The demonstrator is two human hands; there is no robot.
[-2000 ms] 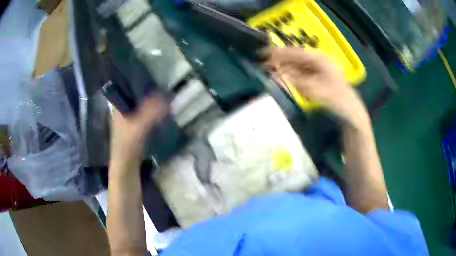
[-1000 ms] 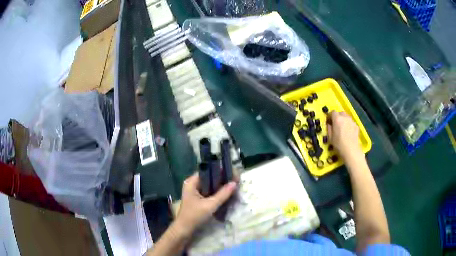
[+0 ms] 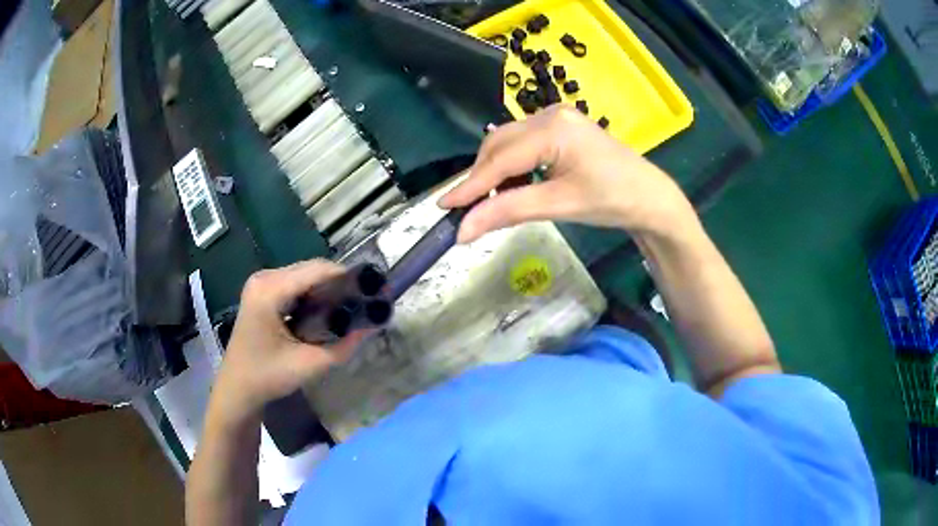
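My left hand (image 3: 273,334) grips several dark tubes (image 3: 355,303) over the pale work block (image 3: 463,318); their open round ends face up and right. One longer dark tube (image 3: 422,257) slants up and right from the bunch to my right hand (image 3: 561,170). My right thumb and fingers pinch its upper end; whether a ring is there is hidden by the fingers. The yellow tray (image 3: 643,92), beyond my right hand, holds many small black rings (image 3: 540,77).
Pale carriers (image 3: 319,154) run along the green line. A white calculator-like device (image 3: 199,197) lies left of them. A cloudy bag of tubes (image 3: 62,267) and cardboard (image 3: 93,462) are at the left. Blue crates (image 3: 910,277) stand at the right.
My right hand has moved from the yellow tray to the tube's end over the block. My left hand has tilted the bunch, and one tube now reaches out of it. The view has shifted.
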